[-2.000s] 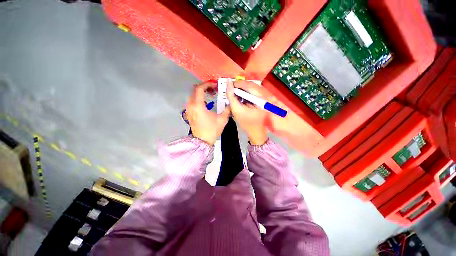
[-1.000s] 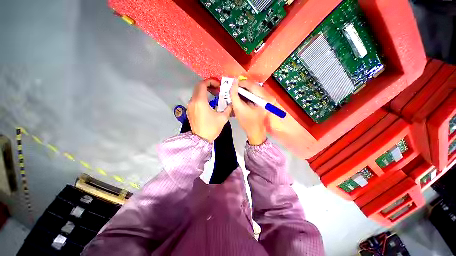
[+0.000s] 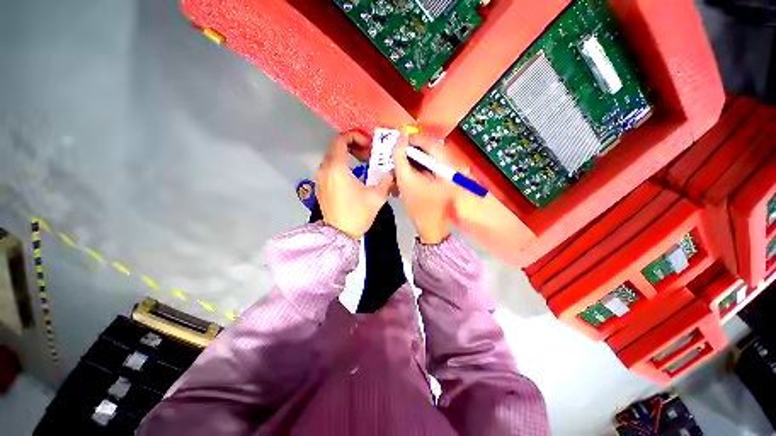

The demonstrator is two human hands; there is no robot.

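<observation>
My left hand (image 3: pixel 349 189) holds a small white paper slip (image 3: pixel 383 153) with dark handwriting between thumb and fingers, at the near edge of the red-orange foam tray (image 3: pixel 502 217). My right hand (image 3: pixel 424 192) grips a marker pen (image 3: pixel 447 171) with a white barrel and blue end. The pen lies slanted, blue end to the lower right; its tip is hidden by my fingers at the slip. A dark blue piece (image 3: pixel 360 173) shows by my left fingers. Green circuit boards (image 3: pixel 529 170) lie in the tray pockets, one with a ribbed heatsink (image 3: pixel 554 114).
More red foam trays (image 3: pixel 625 255) are stacked at the right. Black crates (image 3: pixel 102 383) with white labels stand at the lower left beside a wooden piece (image 3: pixel 177 323). The grey floor (image 3: pixel 187 170) has yellow tape lines. A dark object with wires (image 3: pixel 659 417) sits at the lower right.
More handwriting shows on the slip. My hands stay in nearly the same place. The view has shifted, so the trays and the crates sit further left than two seconds ago.
</observation>
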